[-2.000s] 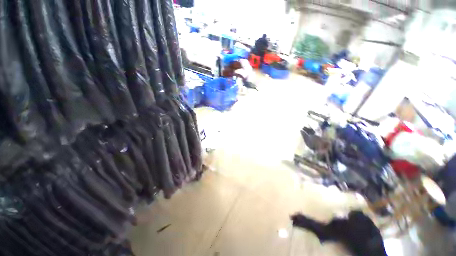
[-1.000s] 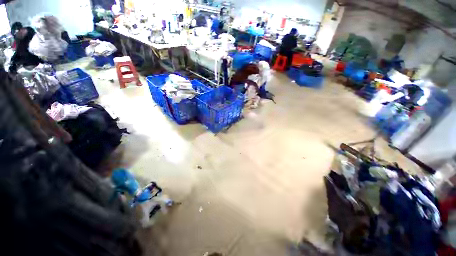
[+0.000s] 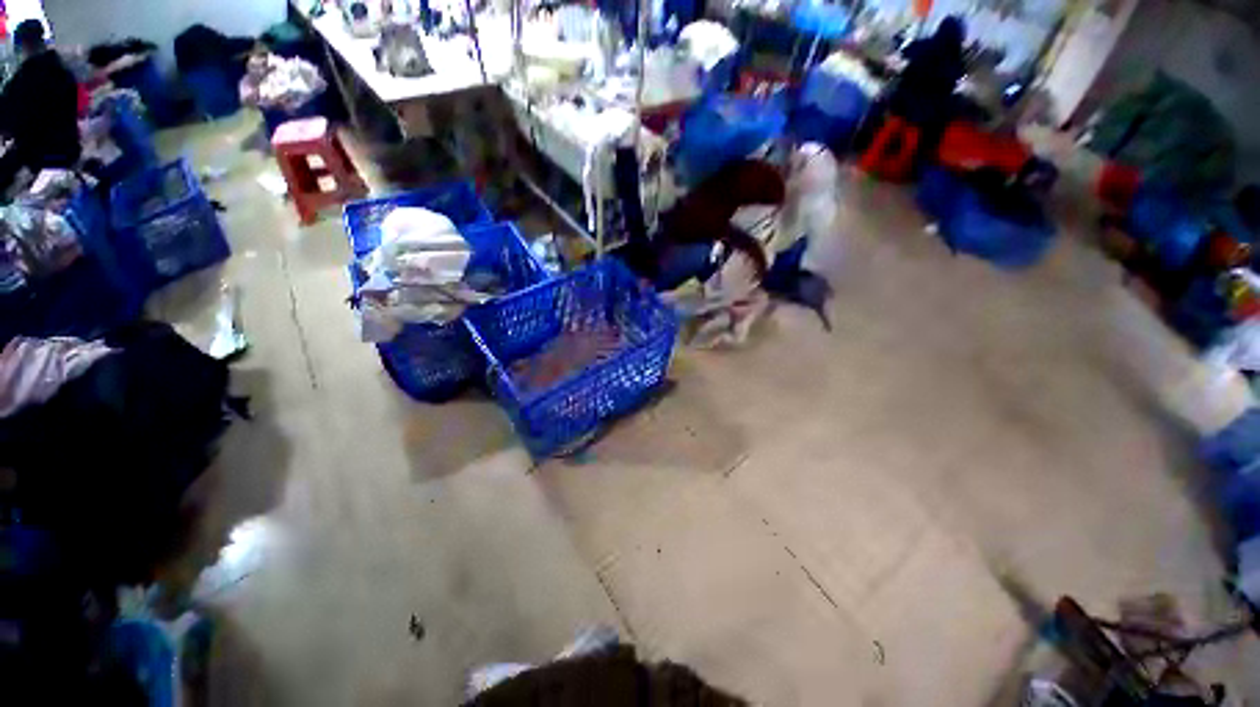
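Note:
Neither of my hands is in view. Nearest in front of me is a blue slotted plastic basket (image 3: 587, 362) on the floor. A second blue basket (image 3: 509, 256) touches it on the left and holds a heap of white cloth (image 3: 415, 260). A dark rounded shape (image 3: 608, 682) is cut off by the bottom edge; I cannot tell what it is.
A dark heap (image 3: 118, 442) lies at left with pale cloth on it. A red stool (image 3: 315, 166) stands behind. Work tables (image 3: 567, 131) are at the back. People in dark clothing are at back right (image 3: 929, 76) and far left (image 3: 39, 97). Tiled floor (image 3: 815, 470) runs between them.
The bagged dark garments at left have left the view. The blue baskets appear nearer and lower. The dark clothes heap at right has mostly gone out of the picture.

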